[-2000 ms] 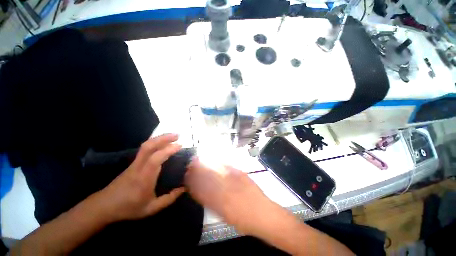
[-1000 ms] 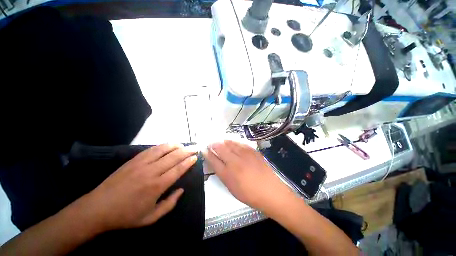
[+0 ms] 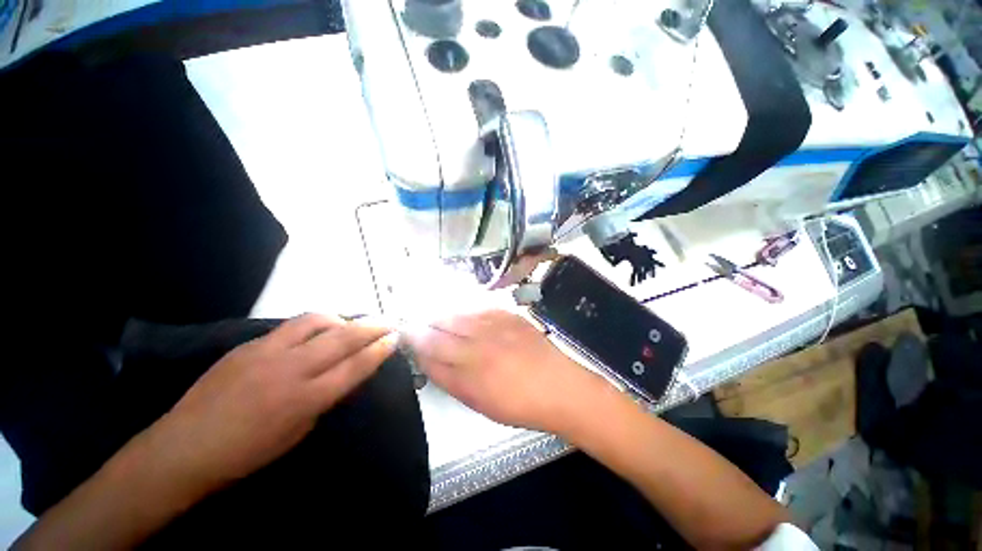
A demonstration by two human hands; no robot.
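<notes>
A black garment lies over the left of the table and down its front edge. My left hand lies on its thicker band, fingertips pinching the band's right end. My right hand meets the left fingertips at that end, fingers bent together; bright glare hides what they hold. Both hands are just in front of the white sewing machine head. The needle area is lost in the glare.
A smartphone lies right of my right hand. Behind it is a small black heap of loops. Pink-handled snips lie further right. A black strip drapes over the machine. A ruler runs along the front edge.
Two seconds ago the left hand held the band's end raised and open; now it lies flat under the fingers. Both hands have come together at its end. The camera view has shifted.
</notes>
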